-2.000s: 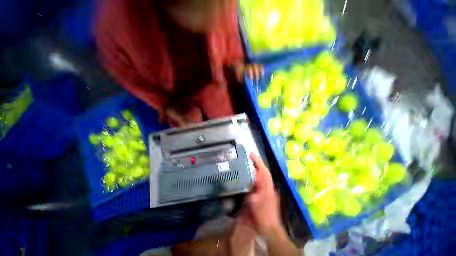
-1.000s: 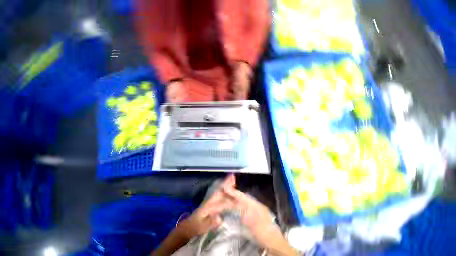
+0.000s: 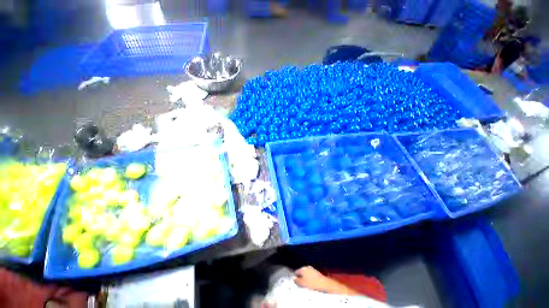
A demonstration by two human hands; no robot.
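The nearest blue tote (image 3: 138,268) holds yellow-green balls, partly washed out by glare. Two more blue totes (image 3: 355,233) hold blue balls under clear shiny film. The grey-white sealer (image 3: 150,290) is cut off by the bottom edge. What looks like my right hand (image 3: 310,278) is small and blurred at the bottom, over pale cloth, with the forearm washed out towards the right. Its fingers are not clear and nothing shows in it. My left hand is out of the picture.
A large heap of loose blue balls (image 3: 343,96) lies behind the film-covered totes. A steel basin (image 3: 213,73) and crumpled white material (image 3: 241,156) are on the speckled table. A person's red sleeve (image 3: 27,293) shows bottom left; a red stool (image 3: 364,285) is below.
The view has swung right, bringing in the blue balls and basin. The sealer has shifted to the lower left. My hands were together by the sealer; now only one shows, away from it.
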